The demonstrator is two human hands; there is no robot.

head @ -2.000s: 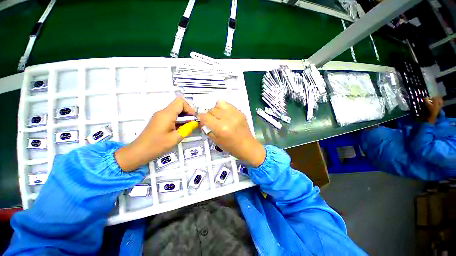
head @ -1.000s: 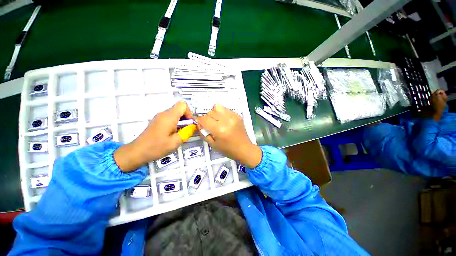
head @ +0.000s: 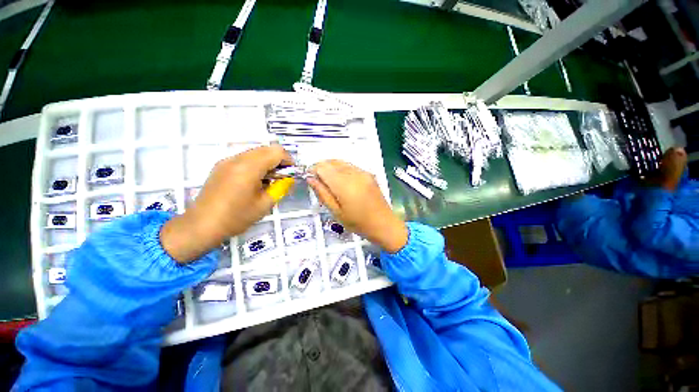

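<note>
My left hand [head: 234, 195] holds a yellow-gripped tool [head: 280, 188] and a small silver-white piece [head: 290, 172], perhaps a watch head, above the white compartment tray [head: 211, 328]. My right hand [head: 354, 200] meets it from the right, its fingertips pinching the piece's right end. The tool's tip and any strap joint are hidden or too small to tell. Watch heads [head: 259, 245] with dark oval windows lie in tray pockets on the left and near side. White straps [head: 308, 120] are stacked at the tray's back right.
Fanned loose straps [head: 429, 145] and clear plastic bags [head: 546, 149] lie right of the tray. Assembled watches [head: 231, 35] lie on the green belt [head: 153, 46] beyond. A slanting grey post [head: 548, 53] stands at right. Another person's blue sleeve [head: 613, 230] and hand are far right, beside a black tray [head: 635, 126].
My hands have shifted slightly; my right hand's fingers are lower and flatter, and more of the silver-white piece shows between the hands. The watches on the belt have moved left.
</note>
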